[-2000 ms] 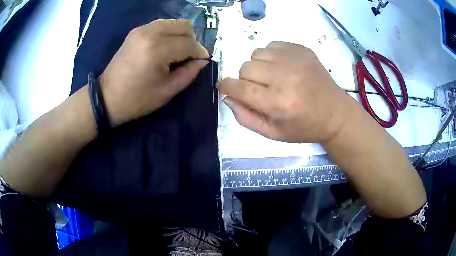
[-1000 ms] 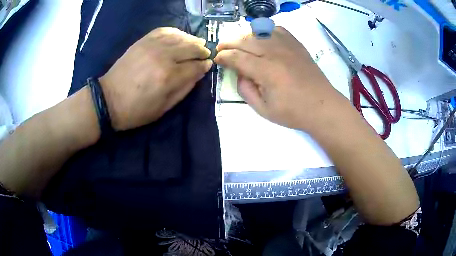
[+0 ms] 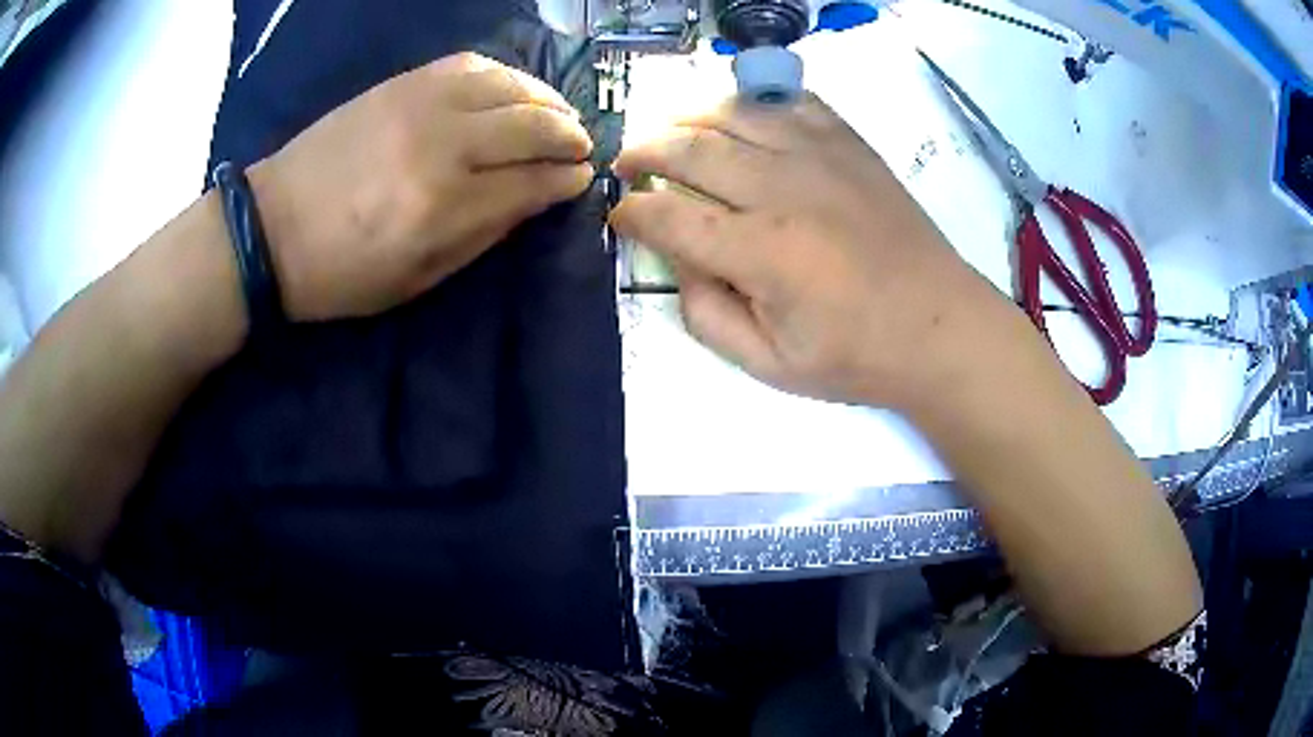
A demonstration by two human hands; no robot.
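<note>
The dark garment panel (image 3: 432, 418) lies left of the presser foot (image 3: 611, 89) and runs down over the table's front edge, its right edge nearly vertical. My left hand (image 3: 411, 195) rests on the panel and pinches its cloth near the right edge, just below the foot. My right hand (image 3: 806, 252) pinches the same edge with thumb and fingertips, close to my left fingertips. A pale yellowish block (image 3: 651, 259) shows partly under my right fingers. The exact grip at the fingertips is small and partly hidden.
Scissors with red handles (image 3: 1083, 274) lie right of my right hand on the white table. A printed ruler tape (image 3: 806, 547) runs along the table's front edge. The white machine head (image 3: 1152, 72) is at upper right. A blue crate (image 3: 180, 670) is at lower left.
Since the earliest frame my right hand has moved up and left to the panel edge near the foot. Since the last frame, my left hand has shifted slightly left.
</note>
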